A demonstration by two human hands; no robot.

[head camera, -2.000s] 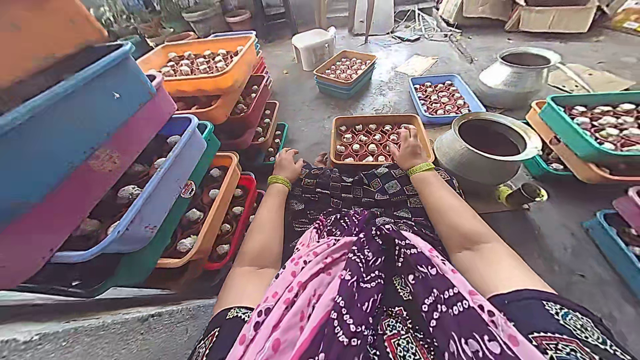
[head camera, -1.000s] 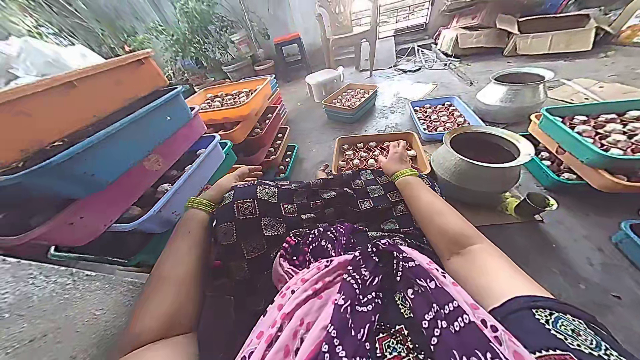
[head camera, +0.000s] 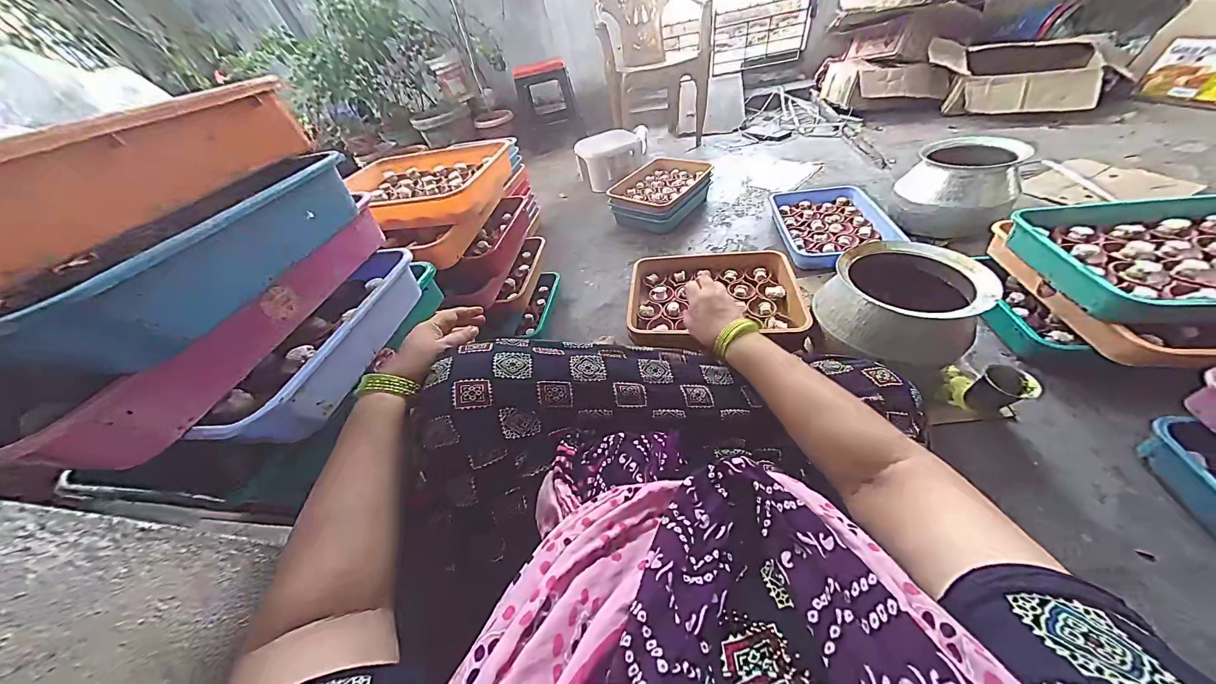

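Note:
An orange-brown plastic tray (head camera: 798, 302) stands on the floor just beyond my knees, filled with small round cups that hold pale-topped pieces. My right hand (head camera: 711, 309) reaches over its middle, fingers bent down at one of the pale pieces; whether it grips that piece is too small to tell. My left hand (head camera: 432, 340) rests at my left knee with fingers spread and nothing in it, near the stacked trays. Close on the right of the tray is a wide-mouthed metal pot (head camera: 888, 318) with dark contents.
Tilted stacks of coloured trays (head camera: 313, 389) crowd the left. Farther off are a blue tray (head camera: 888, 223), a small tray stack (head camera: 655, 220), a white stool (head camera: 608, 161) and a second metal pot (head camera: 959, 195). At right stand green and orange trays (head camera: 1102, 285) and a dark cup (head camera: 996, 388).
My left hand has left the near left corner of the orange-brown tray and moved left to my knee. My right hand has moved from the tray's right side to over its middle.

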